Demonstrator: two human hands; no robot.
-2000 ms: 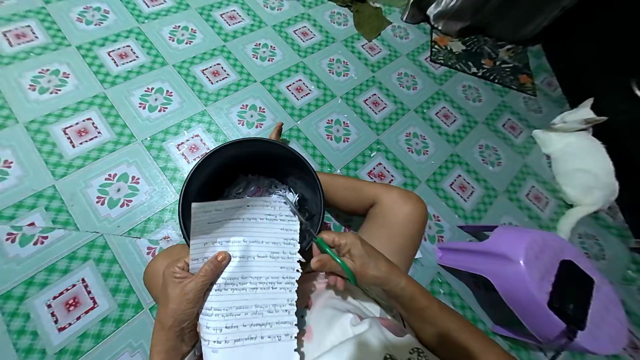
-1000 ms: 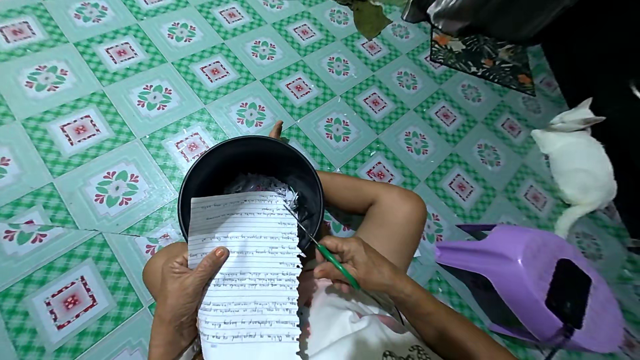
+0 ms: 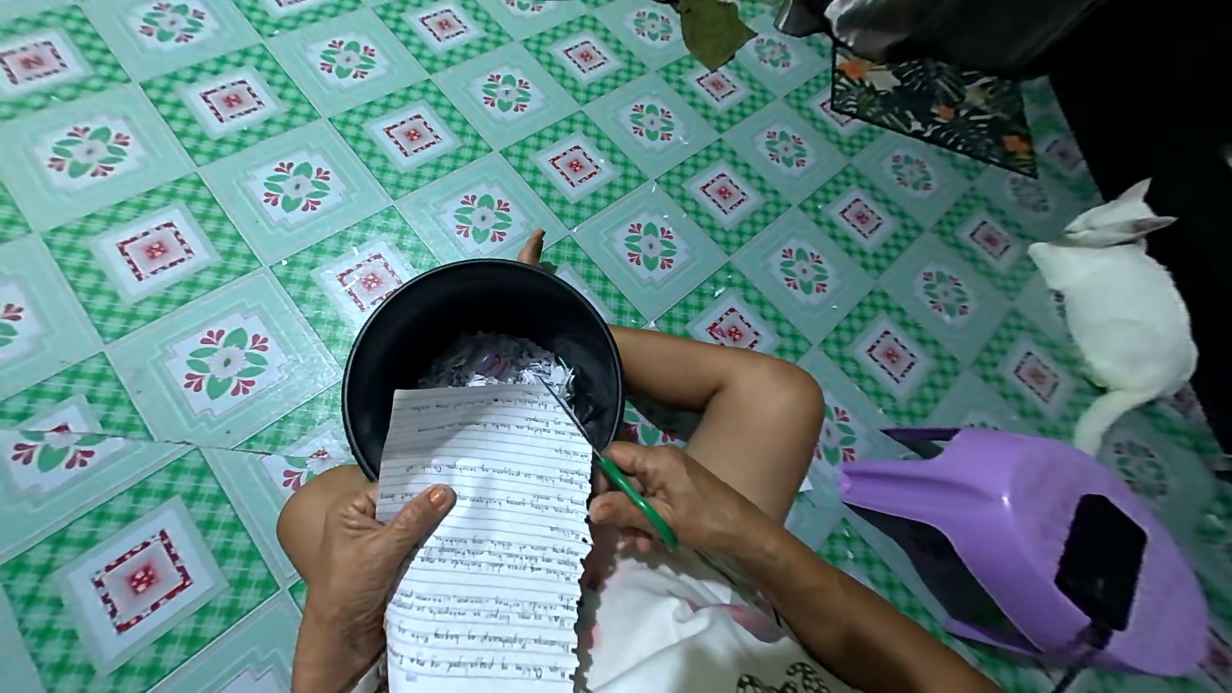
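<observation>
My left hand (image 3: 380, 544) holds a lined sheet of handwritten paper (image 3: 491, 539), thumb on top, at the lower middle of the view. The sheet's right edge is jagged. In my right hand (image 3: 664, 496) is a pair of green-handled scissors (image 3: 630, 496), its blades pointing up and left at the sheet's upper right corner. Beneath the sheet's top edge stands a round black bucket (image 3: 486, 294) between my legs. Small cut paper scraps (image 3: 510, 361) lie inside it. Part of the blades is hard to make out against the scraps.
On the right a purple plastic stool or chair (image 3: 1011, 520) with a dark object on it stands on the patterned green floor (image 3: 231, 371). A white cat (image 3: 1121, 298) sits behind it. A floral-print mat (image 3: 934, 106) and a green leaf-like piece (image 3: 714, 34) lie farther back.
The scissors and my right hand have shifted slightly at the sheet's right edge. My left hand keeps its hold on the paper.
</observation>
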